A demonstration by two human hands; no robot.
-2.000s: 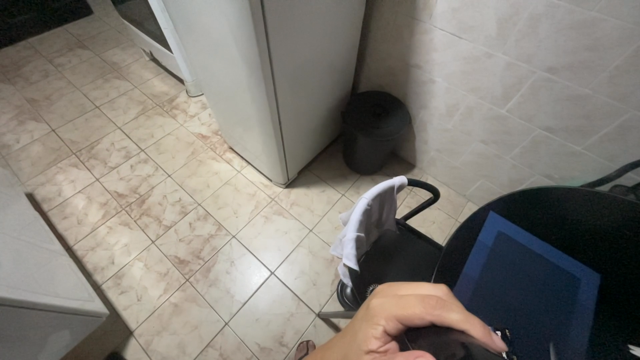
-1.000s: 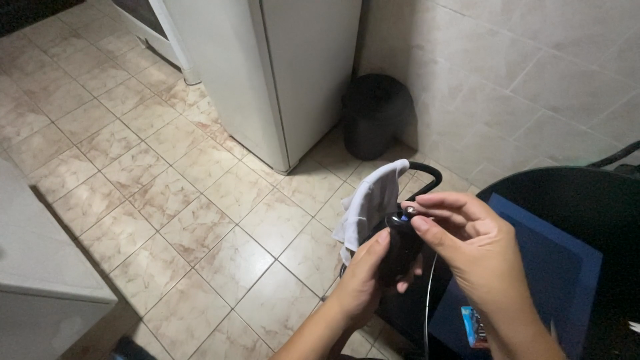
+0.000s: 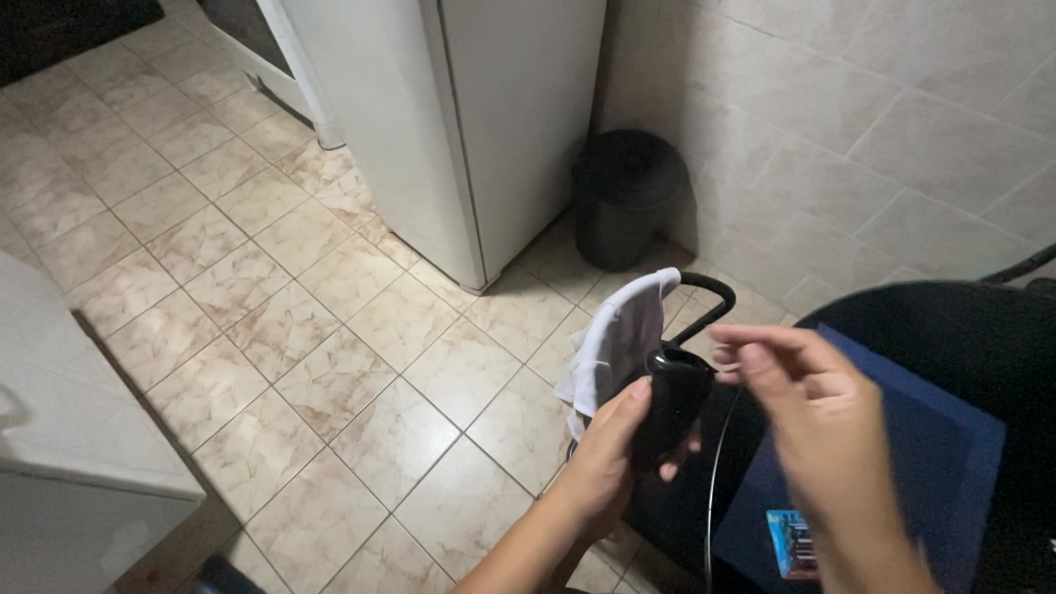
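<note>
In the head view a small black handheld device [image 3: 672,408] is gripped upright by my left hand [image 3: 610,458], its upper end showing what looks like an opening. Just right of that end, my right hand [image 3: 813,412] is raised, slightly blurred, with thumb and fingertips close together; whether something small is between them I cannot tell. Under my right forearm, a blister pack of batteries [image 3: 789,540] lies partly hidden on a blue rectangular mat [image 3: 932,445], which rests on a round black table [image 3: 874,309].
A black chair [image 3: 714,289] with a white cloth [image 3: 619,318] over its back stands beside the table. Beyond are a black lidded bin [image 3: 631,198], a white refrigerator [image 3: 495,124] and a tiled wall. A white cabinet or appliance [image 3: 82,412] juts in at left.
Two seconds ago only one hand showed, low over the table edge. One second ago my right fingers were at the device's top; now they are off it, to the right.
</note>
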